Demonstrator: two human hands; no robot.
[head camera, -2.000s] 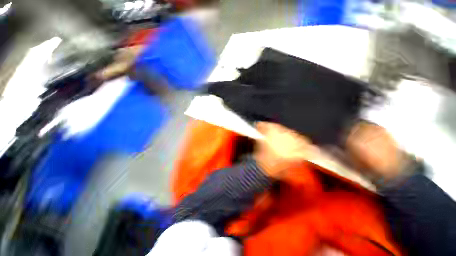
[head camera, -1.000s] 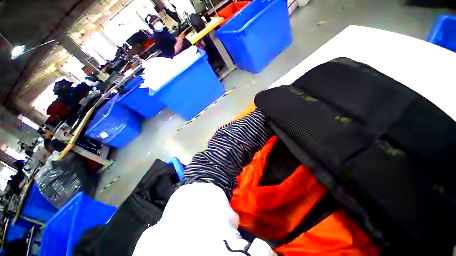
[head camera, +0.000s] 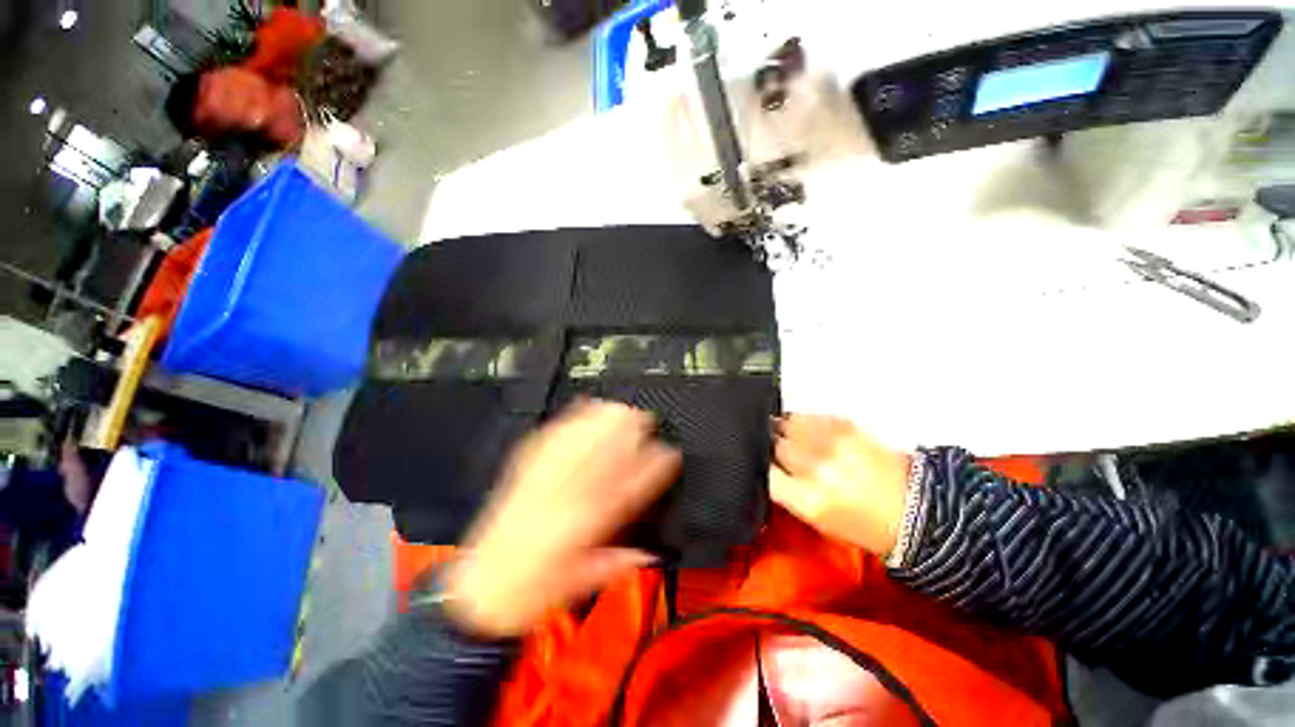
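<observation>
The black back panel (head camera: 469, 291) lies face up on the white table and over its front edge, with a camouflage strip (head camera: 668, 355) across its middle and a black cross band (head camera: 547, 376) at right angles to it. Its upper right corner is beside the presser foot and needle (head camera: 771, 234). My left hand (head camera: 568, 511) is over the panel's lower middle, blurred, fingers bent; its hold cannot be told. My right hand (head camera: 838, 480) is at the panel's right edge, fingertips pinching that edge.
The control panel (head camera: 1072, 83) with a lit screen is at the top right. Thread snips (head camera: 1193, 281) lie on the table at right. Blue bins (head camera: 284, 277) stand at left. An orange apron (head camera: 852, 611) covers the lap. A person in orange (head camera: 256, 93) is at upper left.
The view has swung from the floor back to the machine. The panel, close and slanted at right before, now lies flat under my hands beside the needle. Both hands are now visible.
</observation>
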